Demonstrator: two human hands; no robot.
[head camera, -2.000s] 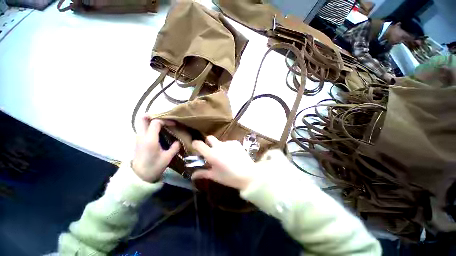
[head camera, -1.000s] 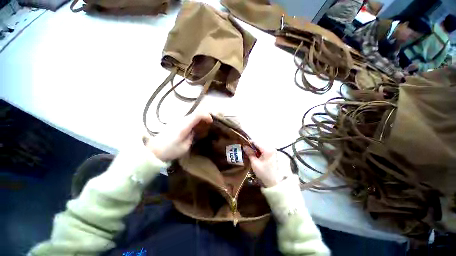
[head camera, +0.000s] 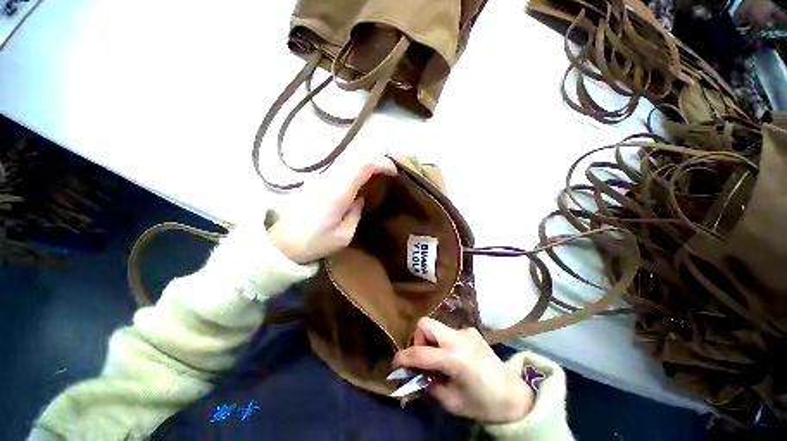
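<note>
A brown tote bag (head camera: 345, 340) lies open at the table edge against the dark apron. A white label (head camera: 422, 258) with dark letters shows on its inner lining, and a thin zipper edge runs round the opening. My left hand (head camera: 332, 211) grips the bag's upper left rim. My right hand (head camera: 462, 370) is at the lower right of the opening and holds thread snips (head camera: 409, 381), blades pointing left over the bag's lower edge. The snips' grip is mostly hidden by my fingers. Bag handles spread out to both sides.
Another brown bag (head camera: 393, 43) lies ahead on the white table (head camera: 155, 103), handles towards me. A large tangle of brown straps and bags (head camera: 690, 215) fills the right side. Part of a person (head camera: 759, 17) shows at the top right. The dark floor is at the left.
My right hand has moved from the bag's right rim down to the lower end of the opening, and the snips now show. The view has shifted closer; the bag's opening is rounder.
</note>
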